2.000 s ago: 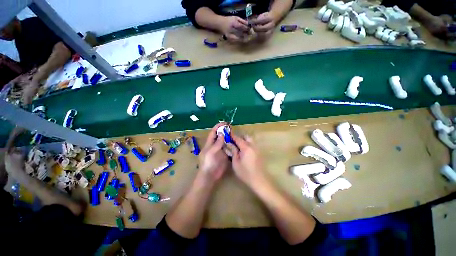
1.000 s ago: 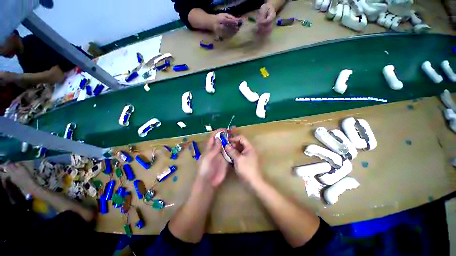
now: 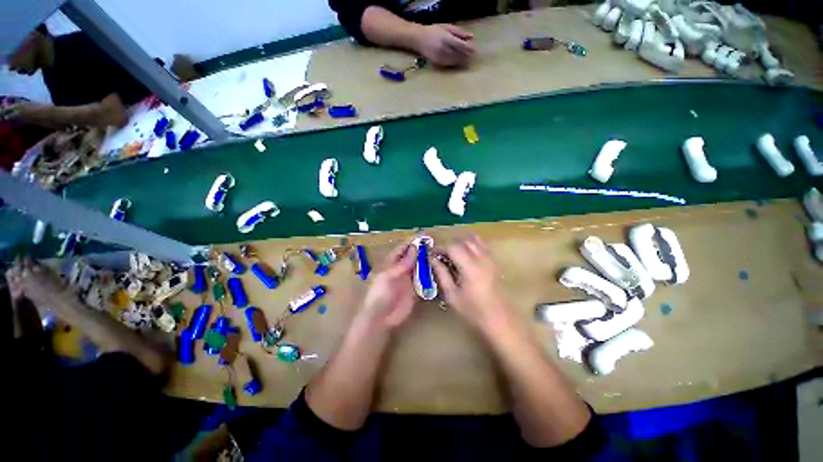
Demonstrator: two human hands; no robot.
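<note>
A white curved housing (image 3: 424, 291) with a blue battery (image 3: 423, 269) lying lengthwise inside stands between my hands, above the brown bench near the belt. My left hand (image 3: 391, 291) grips its left side. My right hand (image 3: 468, 278) is at its right side, fingers bent, slightly blurred; small dark parts or wires show by its fingertips, too small to tell. Battery-and-board assemblies (image 3: 236, 291) lie scattered on the bench to the left. Empty-looking white housings (image 3: 619, 348) are heaped on the bench to the right.
A green belt (image 3: 541, 144) crosses behind my hands, carrying white housings, some with blue inside, a yellow scrap (image 3: 470, 134) and a long thin strip (image 3: 602, 192). A person's hand (image 3: 447, 44) rests on the far bench. Another person's arm (image 3: 86, 311) is at left. A grey post (image 3: 149, 76) stands left.
The battery now lies straight along the housing. My right hand has shifted to the housing's right side. Belt housings have moved slightly left. The person opposite now shows one hand lowered on the bench.
</note>
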